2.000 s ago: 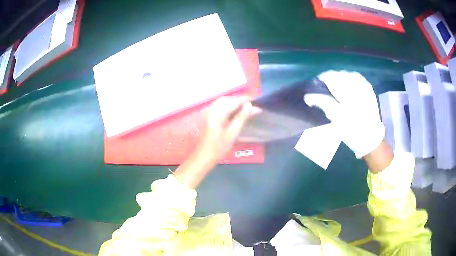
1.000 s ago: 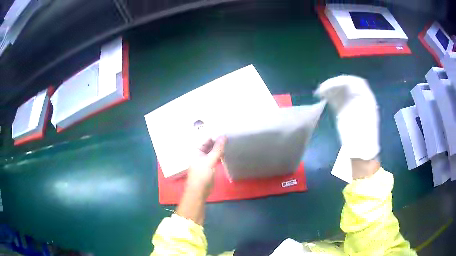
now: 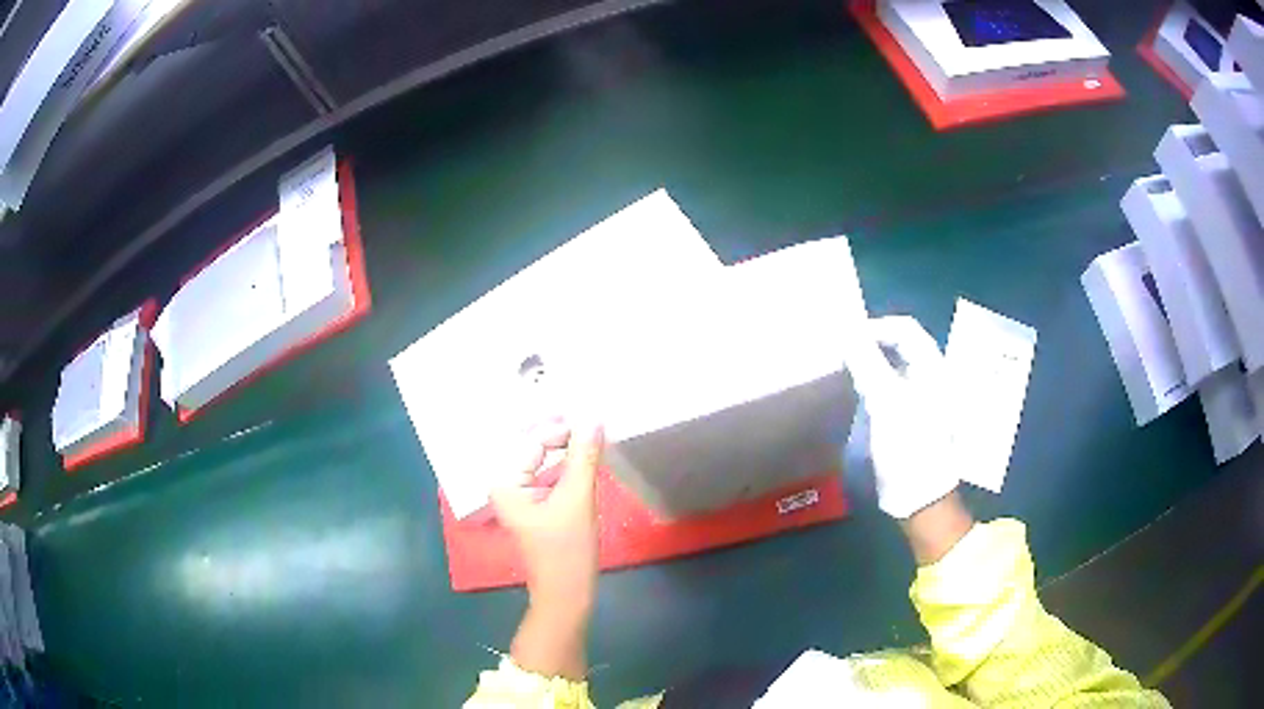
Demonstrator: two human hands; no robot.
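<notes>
A flat white piece, seemingly the tablet in its whitish sleeve (image 3: 742, 346), is held tilted over the mat, its near side in grey shadow. My bare left hand (image 3: 555, 485) grips its left edge. My white-gloved right hand (image 3: 904, 416) holds its right edge; some fingers are hidden. A white box (image 3: 534, 312) with a small dark mark near its middle lies askew on the red mat (image 3: 652, 540), partly behind the sleeved piece. A white leaflet (image 3: 994, 395) lies on the green bench, right of my glove.
Part-packed boxes on red mats stand at left (image 3: 257, 298). A lidded box with a tablet picture (image 3: 998, 49) is at the back right. Staggered white boxes (image 3: 1178, 277) line the right edge. A raised shelf (image 3: 374, 83) crosses the upper left.
My right hand has come left and down to the sleeved piece's right edge. The leaflet, before partly behind the glove, now shows in full. The piece's near side now looks darker.
</notes>
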